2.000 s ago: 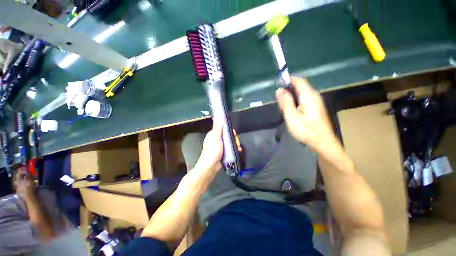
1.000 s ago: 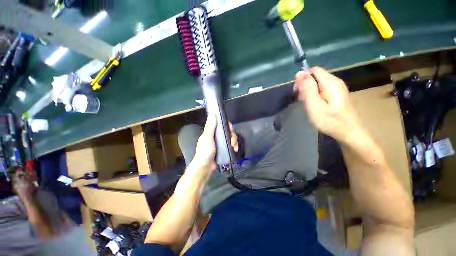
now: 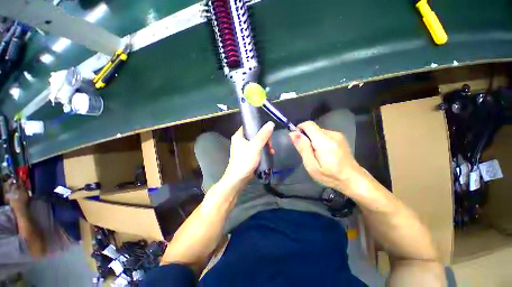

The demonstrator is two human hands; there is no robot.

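Note:
My left hand (image 3: 245,154) is closed around the grey handle of the hot-air brush (image 3: 251,115). The brush's silver and black head with pink-red bristles points up over the bench. The black power cord (image 3: 286,196) runs from its lower end across my lap. My right hand (image 3: 324,150) grips the small mallet (image 3: 278,115) by its handle. The mallet's yellow-green face lies over the upper part of the brush handle, just below the head; whether it touches cannot be told.
The green bench (image 3: 337,33) has a yellow screwdriver (image 3: 432,23) at right, yellow-black cutters (image 3: 111,69) and a clear pot with white lid (image 3: 87,104) at left. Open cartons (image 3: 418,162) with black cord sets (image 3: 477,146) are below. Another person's hand (image 3: 16,193) is at far left.
The mallet has swung left and down from above the bench onto the brush handle area. The brush has turned so its pink-red bristles face more upward. My left thumb now lies across the handle.

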